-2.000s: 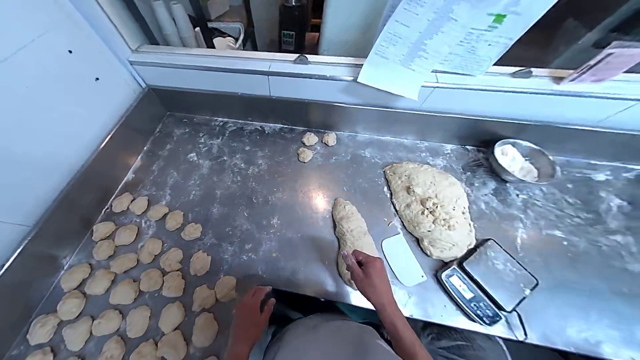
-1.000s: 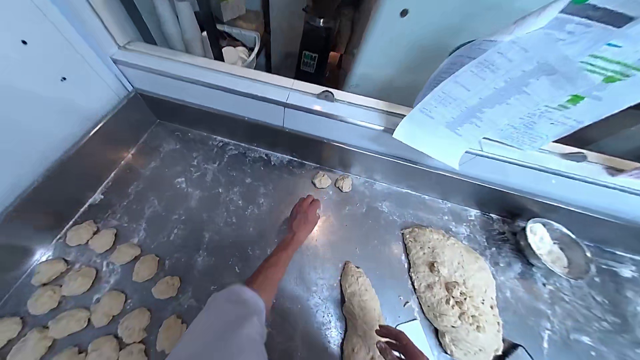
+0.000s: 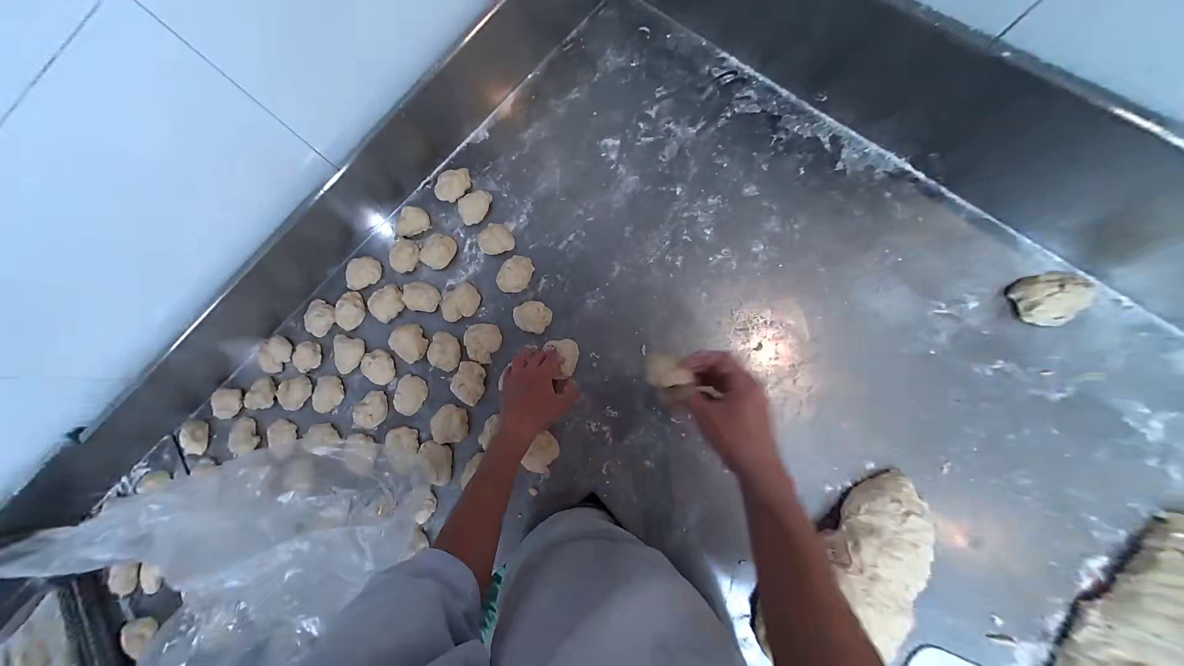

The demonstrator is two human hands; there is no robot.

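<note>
My left hand (image 3: 536, 393) rests among the dough pieces, at the right side of their rows, touching a dough piece (image 3: 562, 357) by its fingertips; whether it grips that piece is not clear. To its right, my right hand (image 3: 726, 398) holds a small, blurred dough piece (image 3: 668, 372) between thumb and fingers, over the bare steel. Many dough pieces (image 3: 407, 342) lie in loose rows on the floured steel worktop. A long dough roll (image 3: 883, 555) lies beside my right forearm, which partly covers it.
Clear plastic sheeting (image 3: 268, 546) covers some pieces at lower left. A lone dough piece (image 3: 1052, 298) sits near the raised steel edge (image 3: 1017, 139) at right. A large dough mass (image 3: 1133, 601) is cut off at lower right, near a white scraper's edge (image 3: 934, 657).
The view has swung far toward the left corner. My left hand has left the small pieces near the back edge, where one remains of the two seen there. My right hand has left the dough roll.
</note>
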